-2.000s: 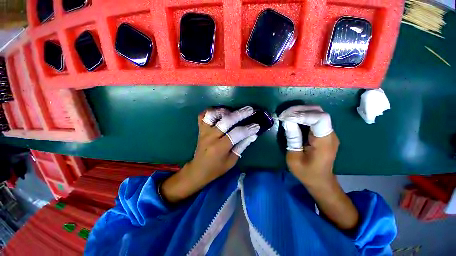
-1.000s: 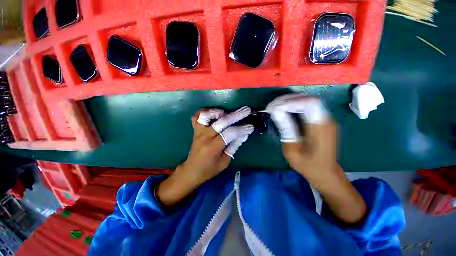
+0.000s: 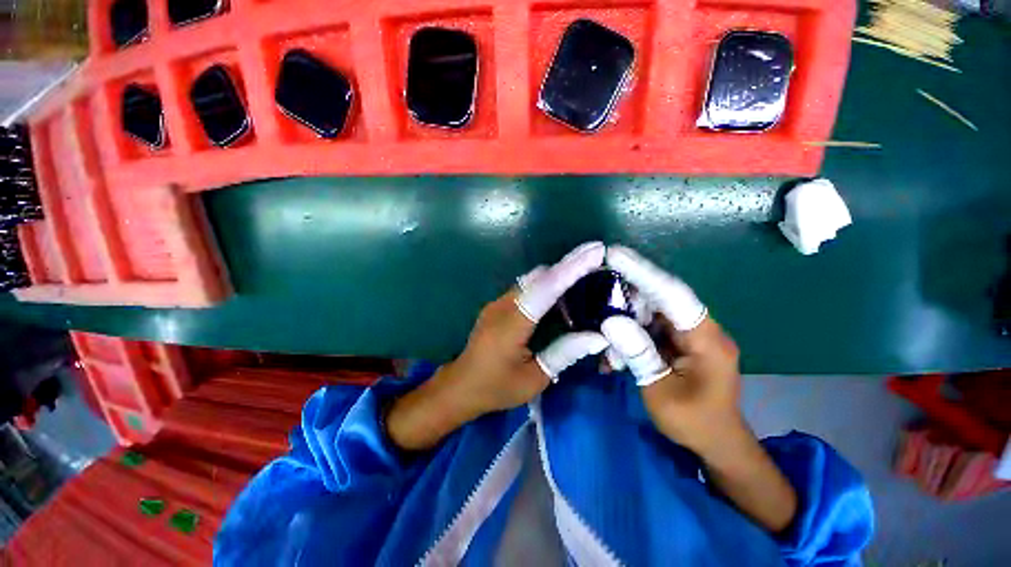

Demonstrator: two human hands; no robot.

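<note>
A black glossy smartwatch body [image 3: 596, 299] is held between my two hands above the green mat, near its front edge. My left hand [image 3: 532, 327] grips it from the left with white-cotted thumb and fingertips. My right hand [image 3: 676, 338] grips it from the right, also with white finger cots. Fingertips cover much of the watch body's rim. A thin wooden stick [image 3: 840, 144] lies across the right front edge of the red foam tray [image 3: 499, 157], out of my hands.
The foam tray holds several black watch bodies in its pockets. A smaller pale red tray [image 3: 166, 249] is at left. A crumpled white wipe [image 3: 815, 215] lies at right. A pile of wooden sticks [image 3: 915, 28] and a loose stick [image 3: 948, 109] are at upper right.
The thin stick has left my right hand and now lies at the tray's right edge. My right hand has closed onto the watch body. My left hand has moved right and lower with it.
</note>
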